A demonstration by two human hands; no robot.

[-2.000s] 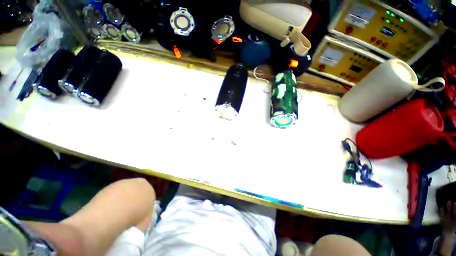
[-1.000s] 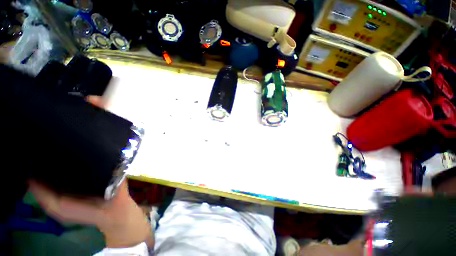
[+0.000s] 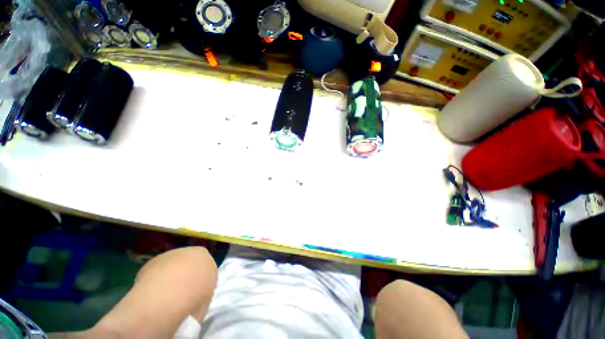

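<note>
A black speaker (image 3: 292,111) lies on the white bench (image 3: 199,192) with its near end glowing teal. A green-white camouflage speaker (image 3: 364,118) lies to its right, apart from it, its near end glowing pinkish. Several black speakers (image 3: 103,102) lie side by side at the left. Part of a silver ring with a teal centre (image 3: 12,328) is cut off at the bottom left corner; what holds it is not visible. Neither my left hand nor my right hand is in view; only bare skin that looks like my legs shows below the bench.
A beige speaker (image 3: 491,99) leans by a red speaker (image 3: 524,151) at the right, with a cable tangle (image 3: 470,206) before them. Yellow-fronted power supplies (image 3: 441,59) stand behind. Silver-ended speakers, a blue round one (image 3: 322,51) and a plastic bag (image 3: 25,53) line the back.
The large black speaker and the hand on it at the left have gone from over the bench. The dark item at the lower right is gone. The black speaker's end light now glows teal, the camouflage one's pinkish.
</note>
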